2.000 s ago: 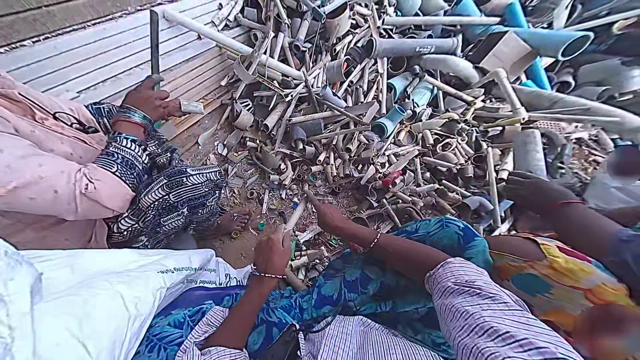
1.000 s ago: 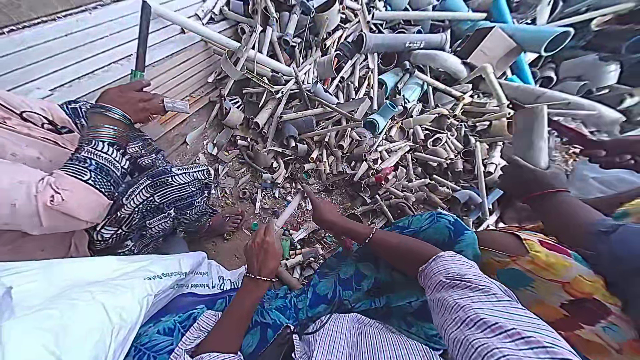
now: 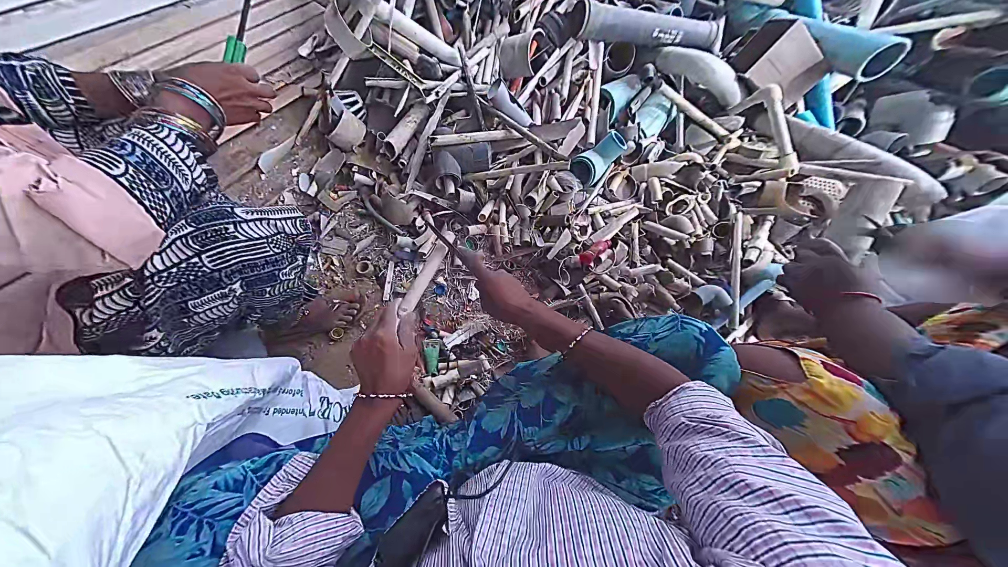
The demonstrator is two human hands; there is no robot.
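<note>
My left hand [image 3: 386, 350] is closed around the lower end of a pale plastic pipe piece [image 3: 426, 277], which slants up and to the right. My right hand [image 3: 504, 293], right of that pipe, grips a dark, thin-bladed tool [image 3: 442, 239]; its blade reaches up-left, close to the upper end of the pipe, and whether they touch is unclear. The tool's handle is hidden in my fingers. Beyond both hands spreads a heap of plastic pipe scraps and fittings [image 3: 543, 189]. Below my left hand, a green plastic piece [image 3: 431, 356] lies among small pipe pieces.
At left, a person's hand [image 3: 224, 93] is beside a green-handled blade [image 3: 235, 49] over slatted boards [image 3: 276, 39]. Another person's hand [image 3: 823, 276] is at the heap's right. A white printed sack [image 3: 142, 425] lies lower left. Large grey pipe [image 3: 650, 25] and blue pipe [image 3: 858, 49] lie at the back.
The left person's hand has moved up and right relative to the boards, and the pale piece seen in it earlier no longer shows. My hands remain at the pipe piece.
</note>
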